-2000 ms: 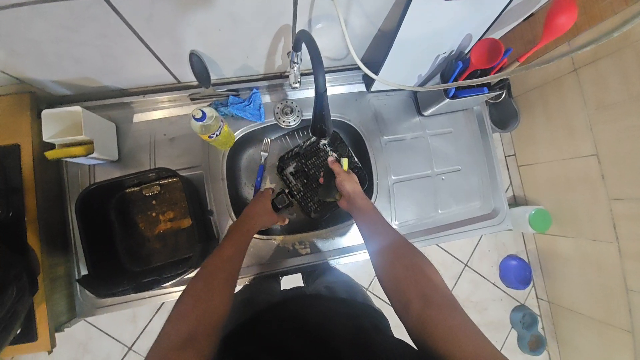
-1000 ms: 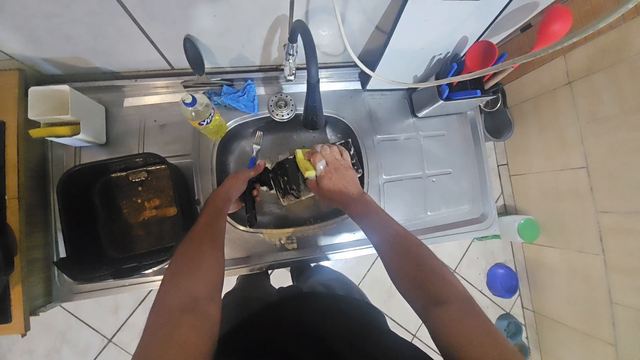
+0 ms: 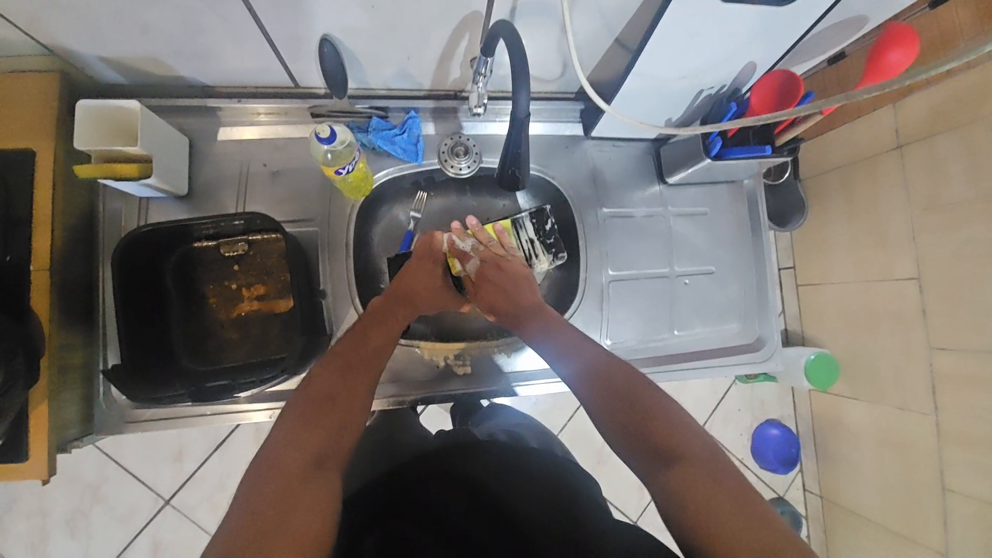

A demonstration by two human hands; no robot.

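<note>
Over the sink bowl [image 3: 380, 232], my left hand [image 3: 426, 275] grips a black item [image 3: 542, 236], which looks like an air fryer's basket insert with a handle; its white, soapy part shows at the right. My right hand [image 3: 496, 271], with foam on its back, presses a yellow sponge [image 3: 502, 229] against it, fingers laid flat. A fork with a blue handle [image 3: 415, 213] leans in the bowl, just behind my left hand. The black faucet spout [image 3: 513, 147] hangs over the back of the bowl, and no water is seen running.
On the left drainboard lies a greasy black air fryer drawer [image 3: 201, 310], with a white holder [image 3: 132, 147] behind it. A dish soap bottle [image 3: 345, 163], a blue cloth [image 3: 395, 137] and a metal strainer [image 3: 459, 155] stand behind the bowl. A utensil holder [image 3: 701, 167] is at the back right.
The black item has been turned; two seconds ago its dark gridded face showed. My right hand and the sponge have come closer to my left hand since one second ago.
</note>
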